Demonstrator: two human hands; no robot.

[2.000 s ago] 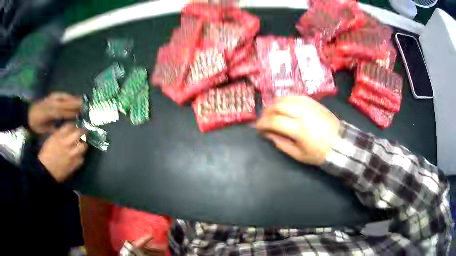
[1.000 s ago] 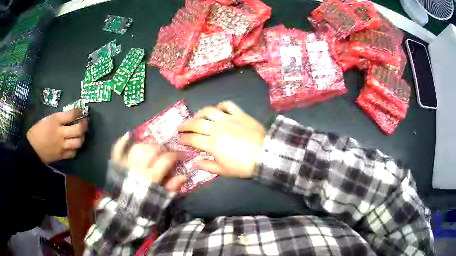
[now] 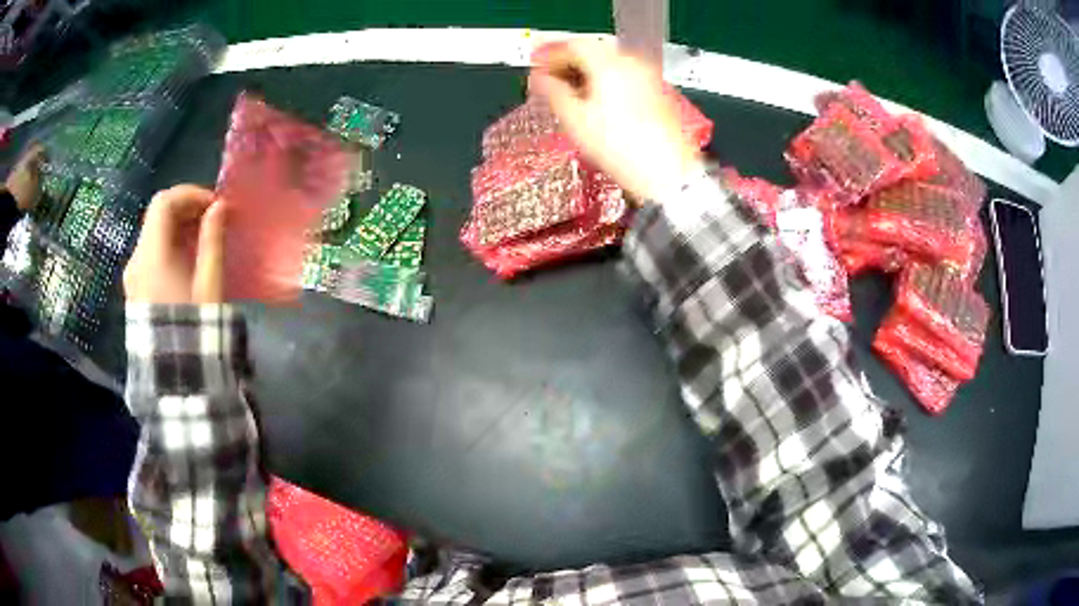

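My left hand [image 3: 175, 251] holds a limp, translucent red bubble bag [image 3: 266, 201] upright between thumb and fingers, above the bench. The bag partly covers a loose pile of green circuit boards [image 3: 388, 225]. My right hand [image 3: 615, 113] is raised at the far edge over the centre heap of bagged circuit boards [image 3: 532, 195]. Its thumb and a finger curl together; whether anything is between them cannot be told. More bagged boards [image 3: 917, 219] are heaped at the right. A bag with pale patches [image 3: 811, 243] is partly behind my right sleeve.
Red bag stock [image 3: 331, 545] lies at the near edge. A neighbour's hand [image 3: 26, 178] is by clear packaging of boards [image 3: 101, 154] at far left. A white rail [image 3: 355, 50], upright post [image 3: 640, 30], phone [image 3: 1020, 278], fan [image 3: 1041, 71] and white box [image 3: 1061, 414] border the bench.
Both hands have left the pale-patched bag at the bench front. The left hand now holds up a limp red bag; the right has moved to the far edge. The view has shifted.
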